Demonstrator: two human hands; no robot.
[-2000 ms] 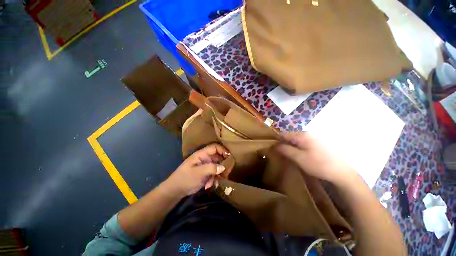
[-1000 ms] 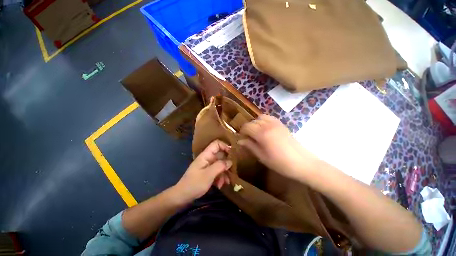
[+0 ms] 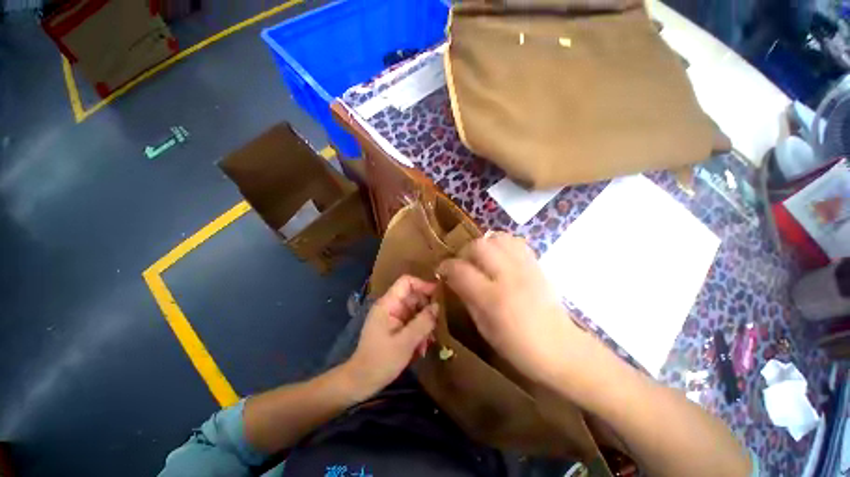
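Observation:
A tan-brown handbag (image 3: 499, 396) lies open-mouthed on my lap, against the desk edge. My left hand (image 3: 401, 328) pinches the near edge of its mouth between thumb and fingers. My right hand (image 3: 499, 284) is just right of it, with its fingertips on the bag's edge near my left fingertips. Any needle or thread between the fingers is too small to make out. A small gold fitting (image 3: 445, 353) shows on the bag below my left hand. The inside of the bag is mostly hidden by my right hand and forearm.
A second tan bag (image 3: 578, 102) lies on the leopard-print desk, beside a white paper sheet (image 3: 634, 270). Dark snips (image 3: 725, 366), a pink tool (image 3: 745, 347) and crumpled tissue (image 3: 789, 399) are at right. A blue crate (image 3: 322, 56) and open cardboard box (image 3: 317, 210) stand left.
My right hand has moved left from the bag's far side to my left fingertips. The bag's mouth has narrowed and shifted slightly right. The view has shifted a little.

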